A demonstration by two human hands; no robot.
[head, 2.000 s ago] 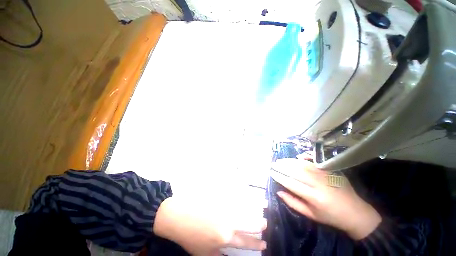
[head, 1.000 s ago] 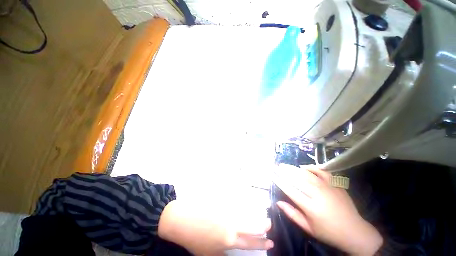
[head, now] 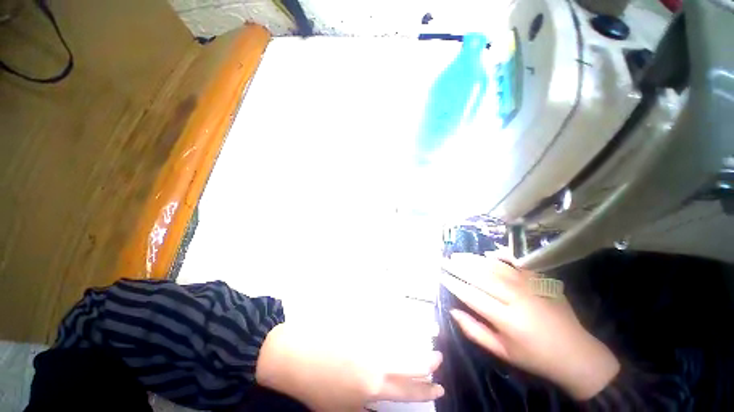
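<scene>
The dark shiny garment [head: 471,366] lies at the right edge of the white table and spreads dark below the sewing machine head [head: 547,105]. My right hand [head: 523,322] lies on the garment, its fingers pointing to the presser foot area [head: 475,240], palm down. My left hand [head: 346,366] lies at the table's near edge, its fingertips at the garment's left edge. Glare washes out part of the left hand and the area by the needle. Whether either hand pinches the cloth cannot be made out.
The white table top [head: 306,161] is overexposed. Cardboard [head: 72,177] with an orange taped edge [head: 181,177] stands along the left, with a dark cable loop at its upper left. A white wall runs behind. A ribbed knob [head: 546,287] sits beside my right hand.
Both hands stay in nearly the same place. The dark cloth beside the fingers shows slightly different folds. The view has shifted a little.
</scene>
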